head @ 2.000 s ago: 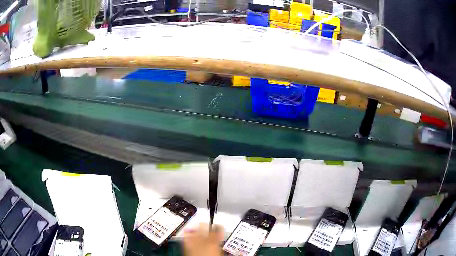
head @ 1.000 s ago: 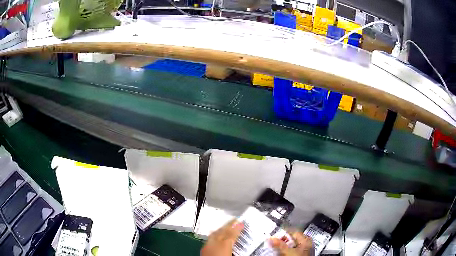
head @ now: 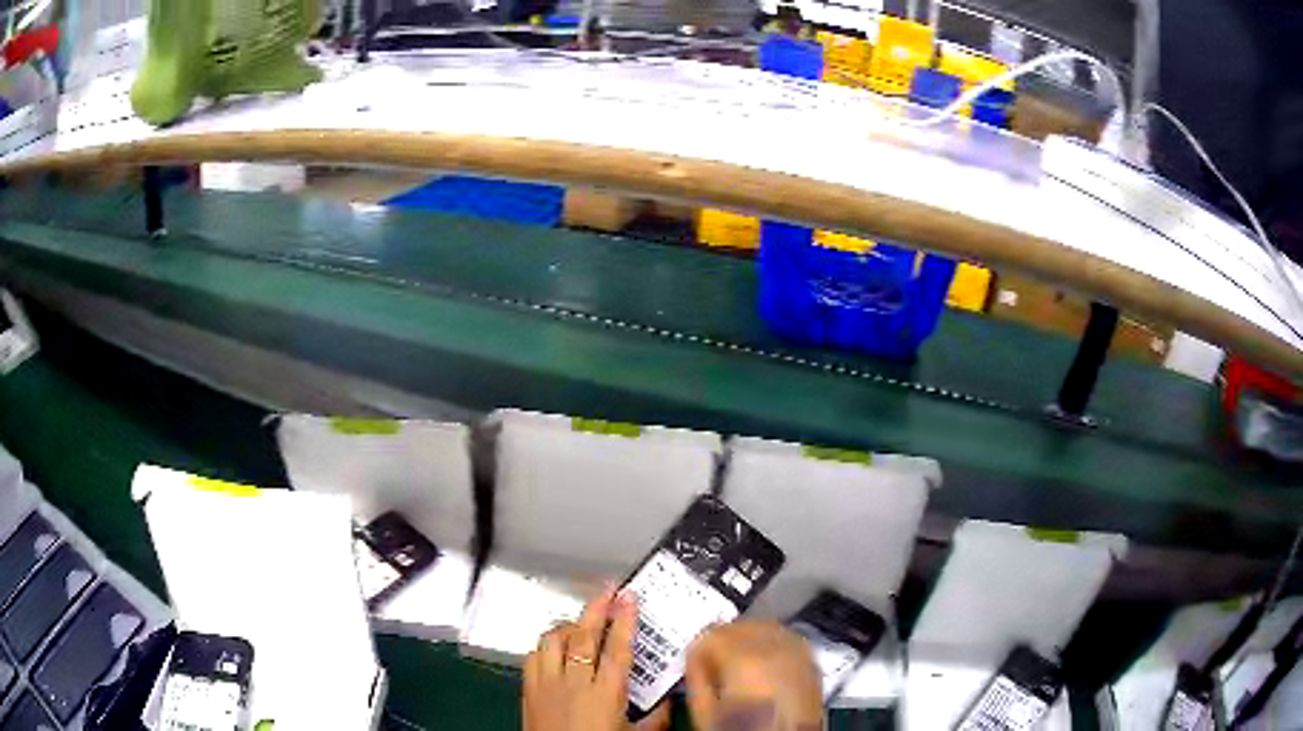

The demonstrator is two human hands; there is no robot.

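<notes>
A smartphone (head: pixel 683 600) with a printed white film is held tilted in front of an open gift box (head: pixel 600 500) near the bottom centre. Its black camera end points up and right. My left hand (head: pixel 583 668) grips its lower left edge, with a ring on one finger. My right hand (head: pixel 755 677) is blurred over its lower right side; its fingertips are not clear, so I cannot tell whether it grips the phone.
Other open gift boxes stand in a row on both sides, such as one at left (head: pixel 257 571), with film-wrapped phones in or against them. A dark phone tray (head: pixel 65 628) lies at lower left. A white shelf (head: pixel 572 107) spans the back, with a blue bin (head: pixel 850 303) beyond the belt.
Since one second ago, the held phone stands clearer and further left, between my hands. The central boxes appear further left in view. Two seconds ago, only one blurred hand showed, and no phone was raised.
</notes>
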